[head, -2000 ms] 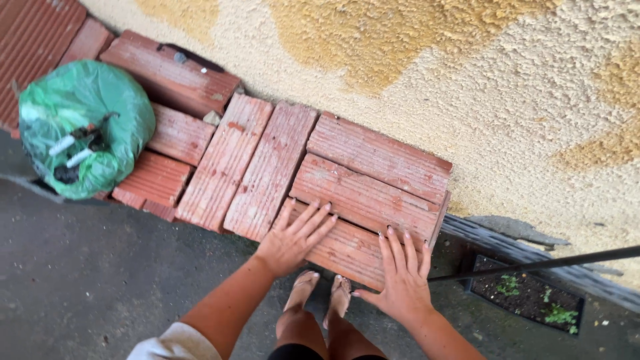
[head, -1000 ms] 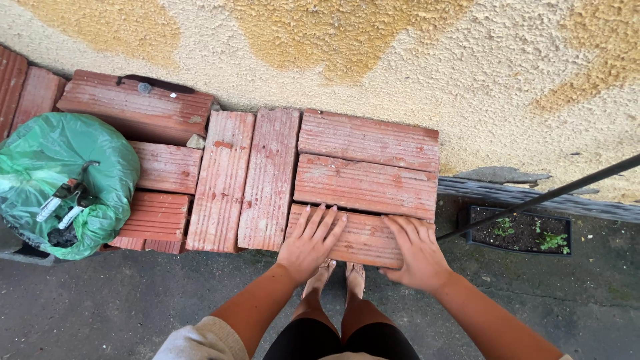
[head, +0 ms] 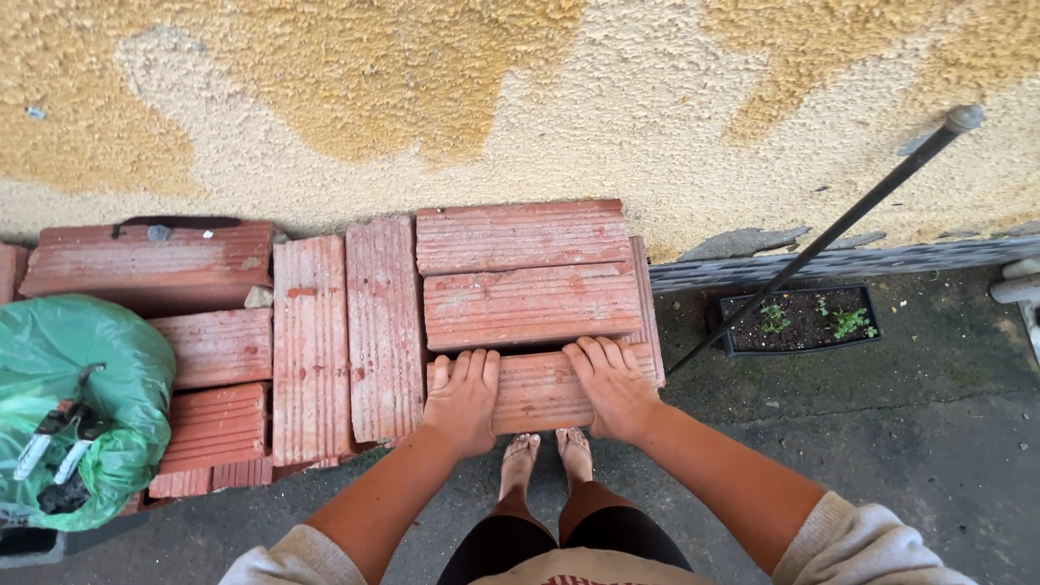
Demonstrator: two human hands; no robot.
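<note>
A ridged clay brick (head: 540,390) lies at the near right end of the brick stack, between my two hands. My left hand (head: 463,402) grips its left end, fingers curled over the far edge. Over the right part of the same brick curl the fingers of my right hand (head: 613,386). A dark gap separates it from a second brick (head: 532,307), and behind that lies a third (head: 520,236) against the wall. Two bricks set crosswise, one of them (head: 386,329) closest, are left of my left hand. The undersides of my hands are hidden.
Pruning shears (head: 69,439) lie on a green plastic bag (head: 89,349) on the stack's left part. A dark pole (head: 837,223) leans at the right, beside a planter (head: 800,321) with small plants. The rough plastered wall (head: 634,106) runs behind. My feet stand below the stack.
Both hands, flatter and with fingers spread two seconds ago, now curl around the near brick. The gap behind that brick looks wider at its left part. The view has shifted.
</note>
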